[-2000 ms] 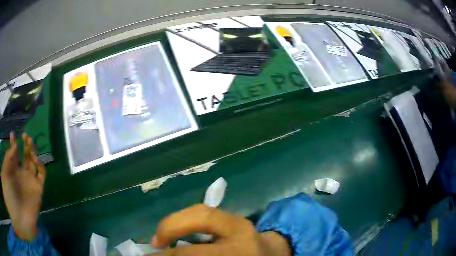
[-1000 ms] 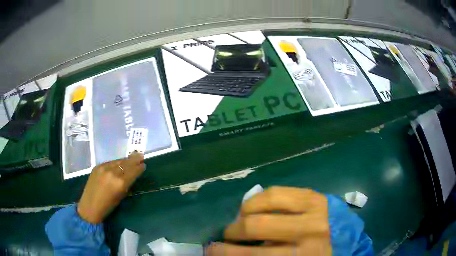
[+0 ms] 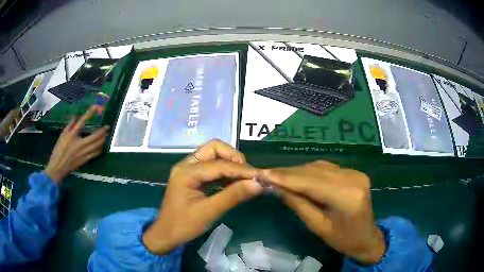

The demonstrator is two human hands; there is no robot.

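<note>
My left hand and my right hand meet in front of me, their fingertips pinching a small thing between them. It is mostly hidden and blurred, and looks like the barcode label. Behind my hands is an open box base with a tablet in a grey-lilac sleeve, a yellow-topped adapter and a bagged cable. No label shows on this tablet. A green and white TABLET PC lid lies right of it.
Curled backing papers lie at the near edge, one more piece at the right. Another worker's hand reaches to a lid at the left. More bases and lids stand right, one tablet bearing a label.
The label on the near tablet is gone from it. My left hand has left the tablet and come to my right hand. The view has swung left, and another worker's arm now shows.
</note>
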